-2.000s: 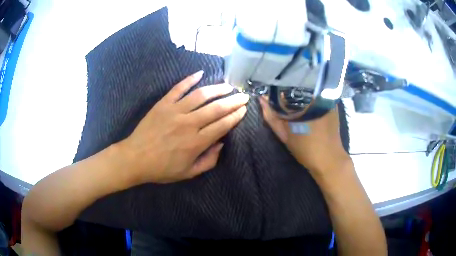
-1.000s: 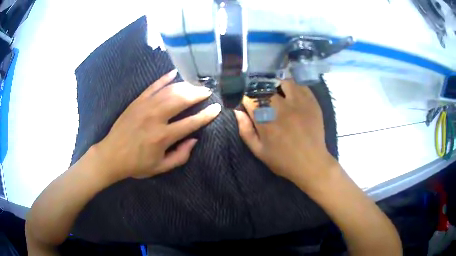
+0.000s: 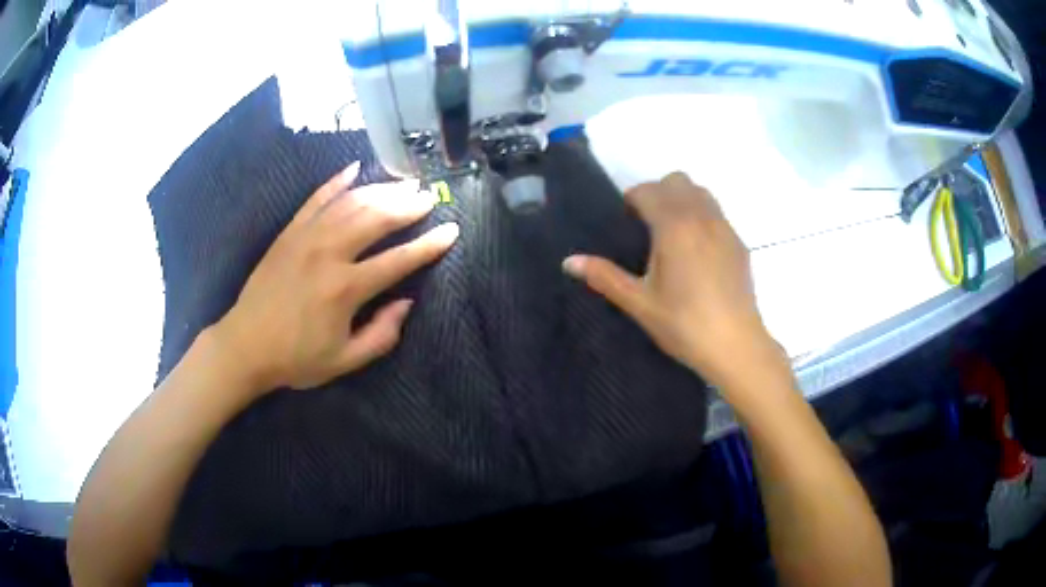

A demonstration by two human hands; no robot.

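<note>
A dark ribbed garment panel (image 3: 379,424) lies over the table and hangs over its front edge, with a seam line running down it. The white JACK sewing machine (image 3: 734,52) stands above its back part. My left hand (image 3: 327,275) lies flat on the panel, fingers spread, fingertips just left of the presser foot area (image 3: 442,193), where a yellow-green mark shows. My right hand (image 3: 688,269) is at the panel's right edge, thumb on top of the cloth; whether its fingers grip the edge is not clear. The needle is too small to make out.
Yellow and green loop-handled snips (image 3: 958,235) lie at the table's right end, beside a tan strip (image 3: 1007,189). A thread runs across the white table (image 3: 826,281) towards them. The machine's dark display (image 3: 952,94) is at the upper right. A blue strip shows at the far left.
My right hand has come out from behind the machine head and moved right to the panel's edge. My left hand stays on the cloth. The view has shifted, showing more of the machine.
</note>
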